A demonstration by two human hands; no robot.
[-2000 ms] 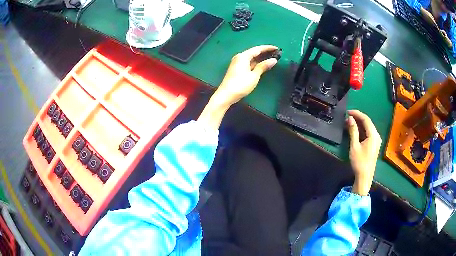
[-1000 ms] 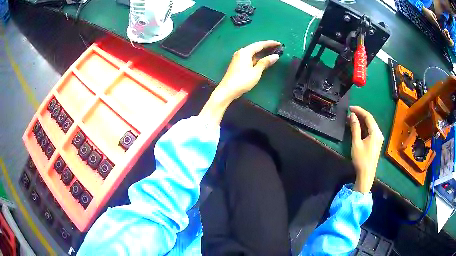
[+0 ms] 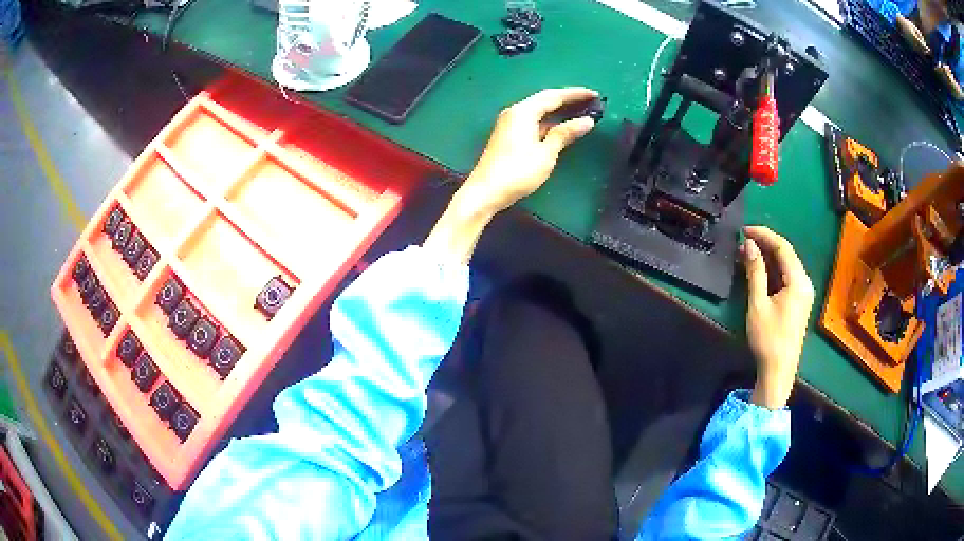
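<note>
My left hand (image 3: 525,143) holds a small black module (image 3: 595,108) between thumb and fingertips, above the green mat left of the black toggle press fixture (image 3: 661,248). The fingers hide part of the module. The fixture stands upright on its flat black base, with its red clamp handle (image 3: 765,142) pointing down at the upper right. The nest low in the fixture (image 3: 677,211) shows a reddish strip; I cannot tell whether a part sits in it. My right hand (image 3: 777,291) is at the base's right edge, fingers curled but apart, with nothing seen in it.
A salmon-red tray (image 3: 201,259) at left holds several black modules. A dark phone-like rectangle (image 3: 415,66), a white fan (image 3: 320,42) and loose black pieces (image 3: 516,40) lie or stand behind. An orange fixture (image 3: 869,306) is at right. Another person's arm (image 3: 930,37) shows top right.
The view has shifted slightly. Both hands keep nearly the same poses, and the module is still in my left hand.
</note>
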